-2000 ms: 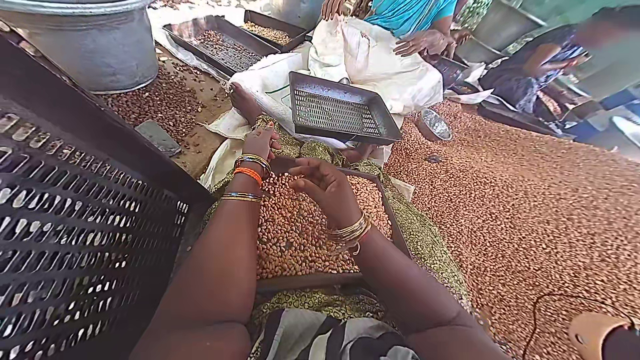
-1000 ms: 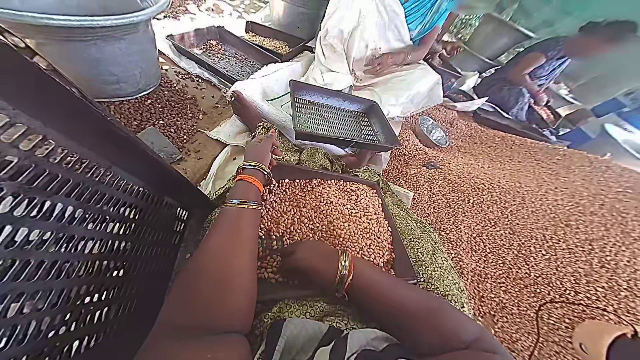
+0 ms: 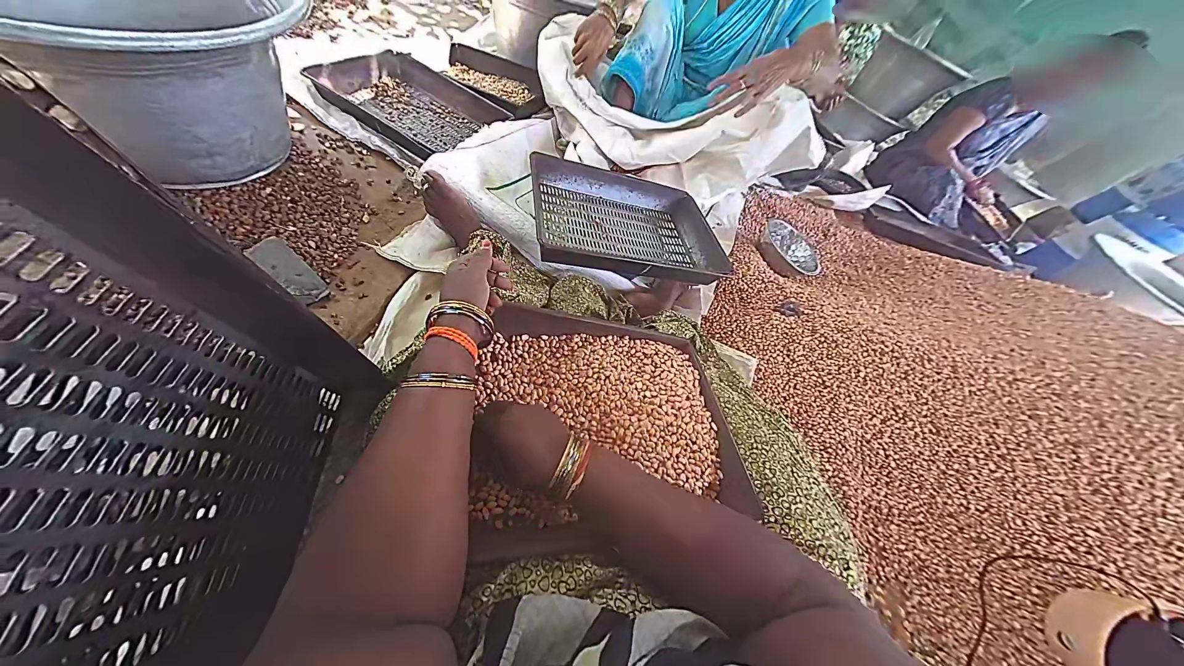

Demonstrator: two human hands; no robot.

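Note:
A dark rectangular tray (image 3: 735,462) rests on my lap over green patterned cloth and holds many small brown nuts or kernels (image 3: 610,388). My left hand (image 3: 476,277), with bangles and an orange band at the wrist, is at the tray's far left corner with fingers curled; whether it grips the rim is unclear. Low at the tray's left side, my right hand (image 3: 523,444) reaches into the kernels, its fingers hidden behind the hand and forearm. Beyond the far rim lies an empty slotted black tray (image 3: 620,222).
A large perforated black crate (image 3: 139,444) stands at the left, below a metal tub (image 3: 176,102). Kernels (image 3: 999,416) spread over the right side, with a metal bowl (image 3: 789,248) on them. Two people sit beyond, one beside white sacking (image 3: 684,139). Two more trays (image 3: 407,102) lie far left.
My right hand has come down from above the kernels to the tray's near left part. The kernels have shifted away from the near left area. My left hand has stayed at the far left corner.

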